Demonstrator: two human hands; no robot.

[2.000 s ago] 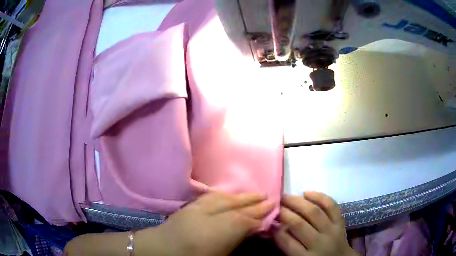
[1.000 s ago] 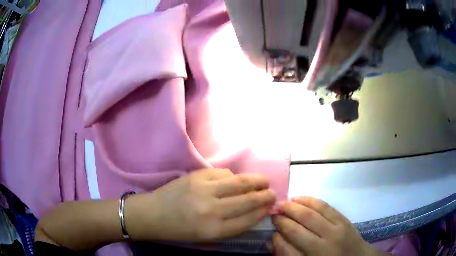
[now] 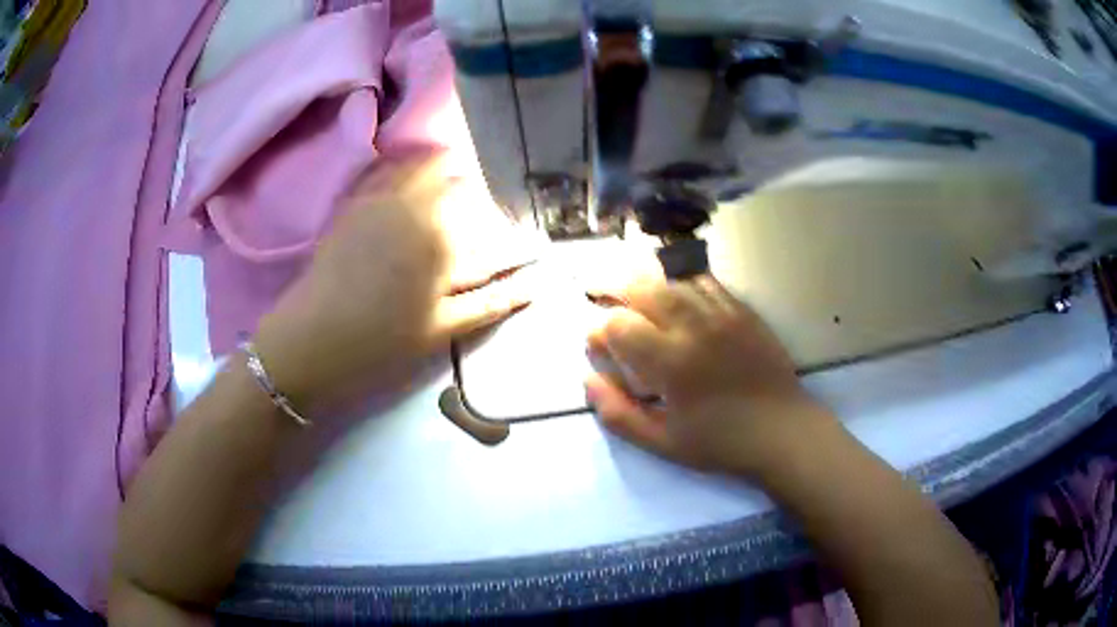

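The pink garment piece (image 3: 294,159) lies folded and bunched left of the needle area, its right part lost in the lamp's glare. My left hand (image 3: 392,257) lies over the piece's right side, fingers pointing towards the presser foot (image 3: 570,218). My right hand (image 3: 692,367) is on the machine bed just right of and below the foot, its fingers bent and close together. Glare and the fingers hide the cloth edge near the needle; whether either hand grips it cannot be told. The white sewing machine head (image 3: 490,110) with a blue stripe stands above.
A large pink stack of panels (image 3: 74,245) covers the left side. The cream machine bed (image 3: 882,257) extends to the right. The white table (image 3: 368,502) ends in a curved front edge with a grey tape-like strip (image 3: 515,585). Pink cloth (image 3: 1072,539) shows below the edge at lower right.
Both hands have moved away from the table's front edge, up to the needle area. The pink piece has gone forward with them, uncovering the white table and the bed's front corner. The camera view has shifted.
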